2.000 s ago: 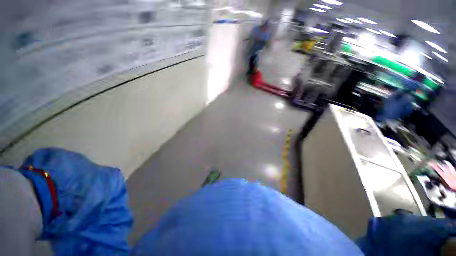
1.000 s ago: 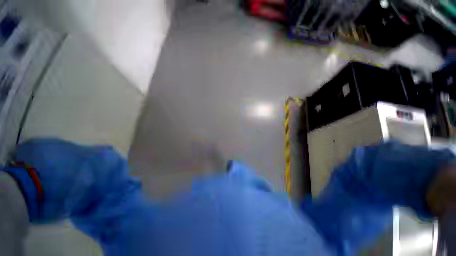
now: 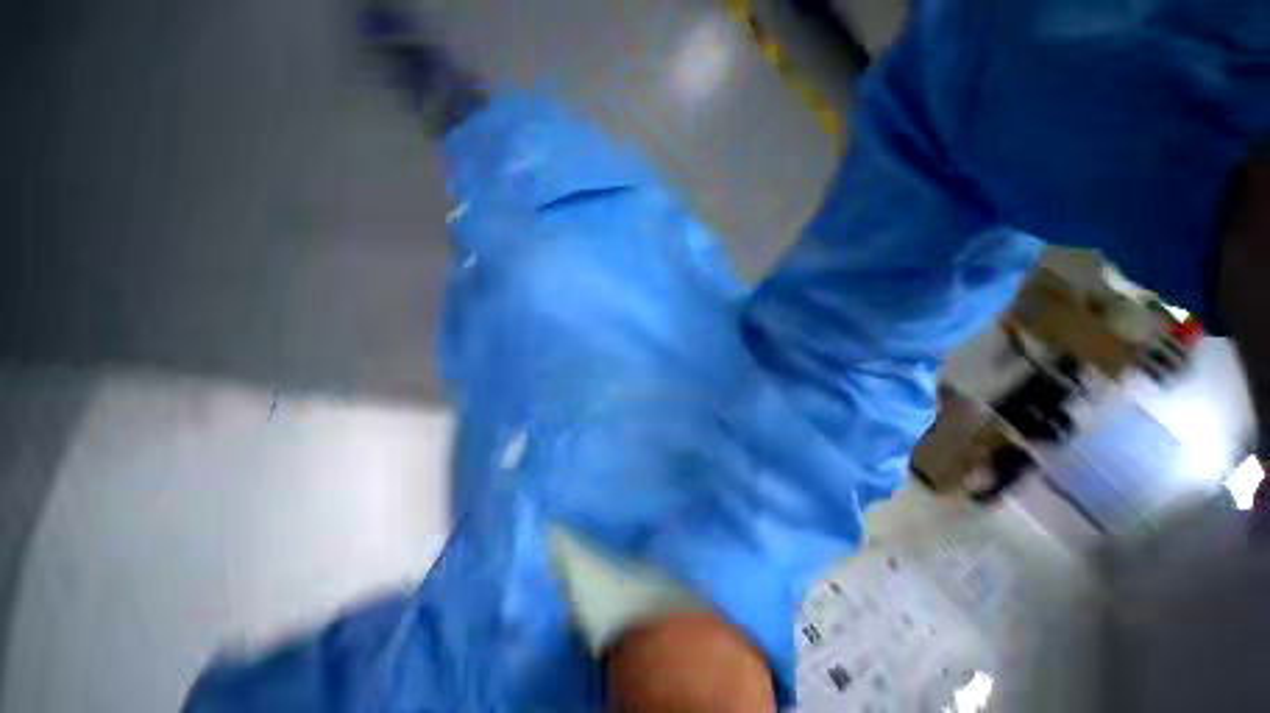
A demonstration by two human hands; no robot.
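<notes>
The view is strongly blurred and tilted. My blue smock (image 3: 599,334) fills the middle. A blue sleeve (image 3: 1059,126) reaches to the upper right, where a dark brownish patch at the edge may be part of my right hand or wrist (image 3: 1244,251), cut off and too dark to read. More blue cloth runs to the bottom left. My left hand is out of the picture. A pale collar (image 3: 606,592) and a patch of bare skin show at the bottom. No held object can be seen.
Grey floor (image 3: 209,181) shows at the upper left, with a yellow-black tape line (image 3: 787,70) at the top. A white surface (image 3: 251,515) is at the lower left. Brown and dark items (image 3: 1065,314) and a white board with small printed pieces (image 3: 891,627) are at the right.
The view has swung and tilted sharply. The black crates and white-framed cabinet have left the picture. My left cuff with its red band has gone out of view, and the right sleeve now shows at upper right.
</notes>
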